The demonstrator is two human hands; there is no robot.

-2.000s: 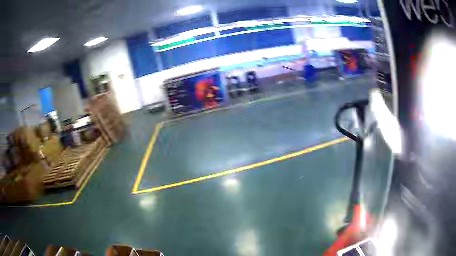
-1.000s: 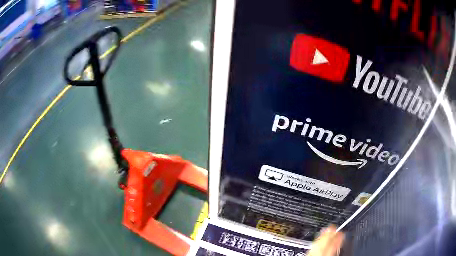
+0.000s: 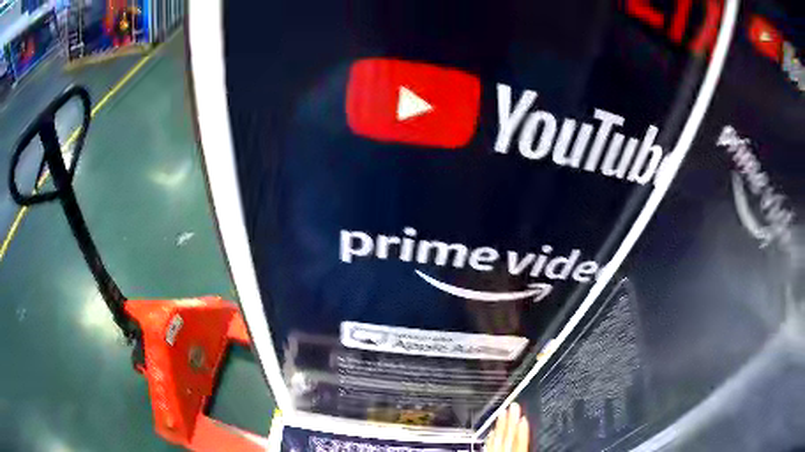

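Note:
A dark TV carton [image 3: 300, 177] with YouTube and prime video logos and white edges fills the middle, close in front of me. One bare hand [image 3: 508, 433] is at the bottom edge of the picture, by the carton's lower right corner. Only its fingers show, held together and pointing up; I cannot tell which of my hands it is or whether it grips the carton. My other hand is not in view. Another dark carton face [image 3: 688, 265] with the same kind of logos stands at the right, shiny as if under film.
A red-orange hand pallet truck [image 3: 181, 362] with a black loop handle [image 3: 48, 146] stands on the green floor at the left. A yellow floor line [image 3: 124, 81] runs behind it. Blue cartons [image 3: 124, 22] stand at the far upper left.
The view has turned right from the hall to the carton. Since one second ago, the carton and pallet truck have shifted left in view, and the hand is lower and further left.

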